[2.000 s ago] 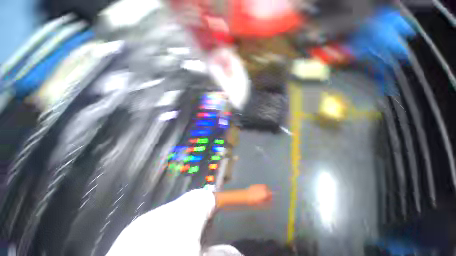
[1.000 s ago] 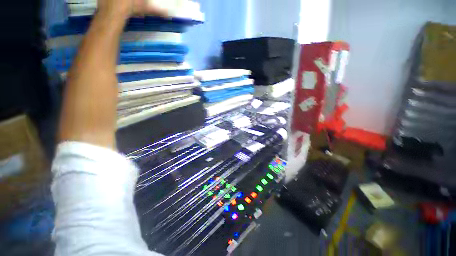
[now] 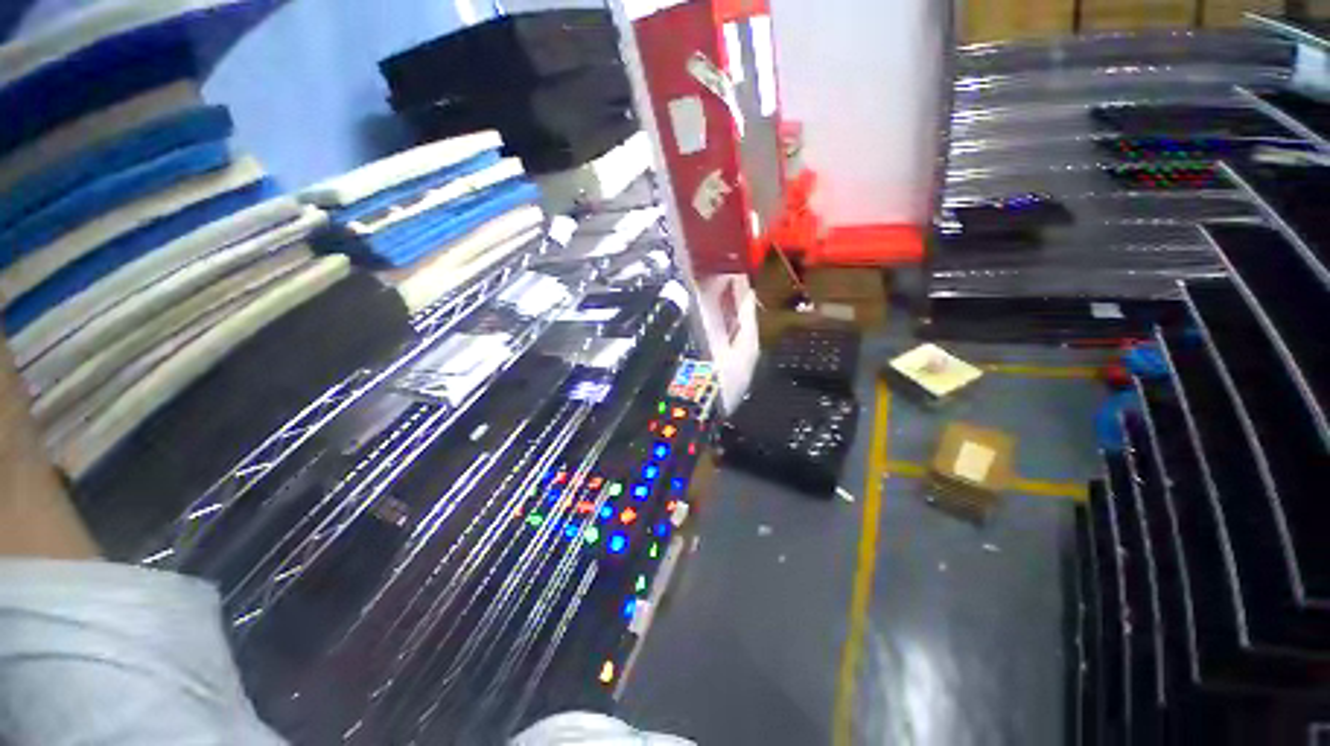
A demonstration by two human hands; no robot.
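A tall stack of blue and white foam or tray sheets (image 3: pixel 190 219) fills the upper left, on top of a wire rack (image 3: pixel 299 452). A bare forearm and a light sleeve, seemingly my left, show at the left edge beside the stack. The hand is cut off by the picture's edge, so its hold cannot be seen. A bit of light cloth shows at the bottom centre. My right hand is out of the picture. The rack's shelves carry devices with green, blue and red lights (image 3: pixel 616 542).
A lower sheet stack (image 3: pixel 438 204) and black boxes (image 3: pixel 511 73) stand behind. Black trays or holders (image 3: pixel 795 437), a cardboard box (image 3: pixel 969 469) and a whitish box (image 3: pixel 935 370) lie on the grey, yellow-lined floor. Black rack shelves (image 3: pixel 1225 437) rise at right; more shelving stands at the back.
The view has turned right, bringing in more floor and the right shelves. The forearm has shifted to the left edge, and the hand that was at the top of the sheet stack has left view.
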